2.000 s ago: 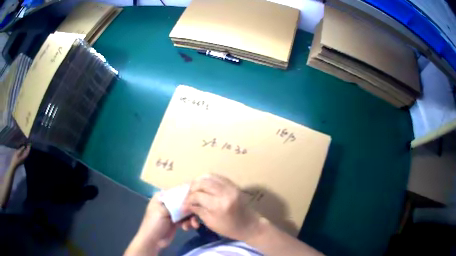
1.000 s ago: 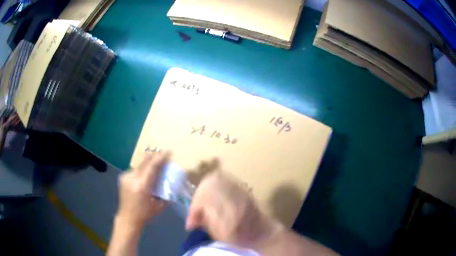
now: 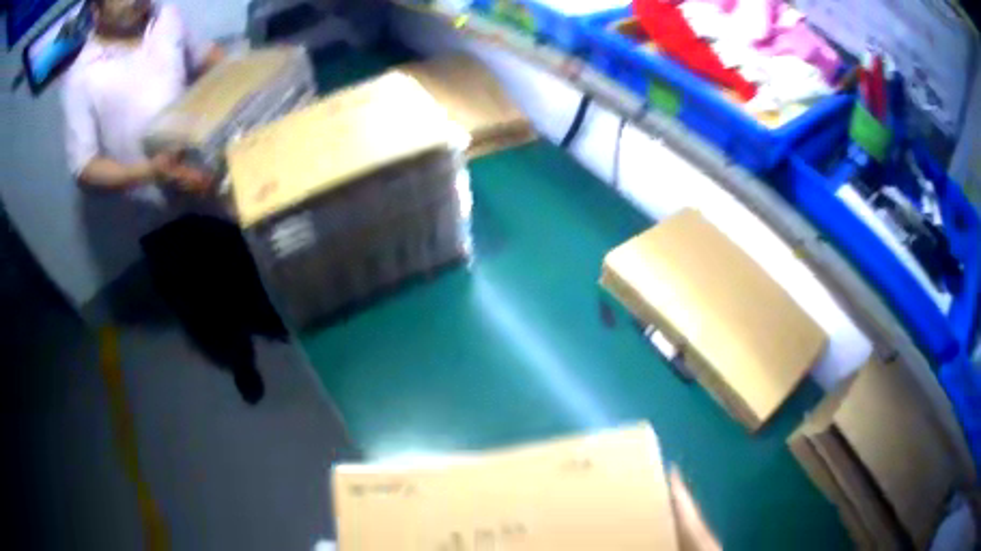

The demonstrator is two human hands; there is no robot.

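Observation:
The cardboard cover sheet with handwritten dark marks (image 3: 506, 490) is at the bottom of the view, cut off by the edge. My right hand (image 3: 692, 517) shows only as blurred fingers along its right side, holding it. What lies under the sheet is hidden. Of my left hand, at most a tiny pale patch shows at the sheet's lower left corner; I cannot make out a hand. A stacked tray bundle (image 3: 366, 231) with a tan cardboard top and grey layered sides stands on the green bench (image 3: 516, 366).
A person (image 3: 124, 129) stands at the left with hands on another tray bundle (image 3: 231, 102). Spare cardboard piles (image 3: 715, 312) lie along the back and right (image 3: 887, 452). Blue bins (image 3: 688, 97) with red and pink cloth are on the shelf. A dark object hangs beside the bench's left edge.
The view has swung left and up, bringing the person and blue bins into sight. The marked cardboard now sits at the bottom edge. The small shiny item and my left hand no longer show clearly.

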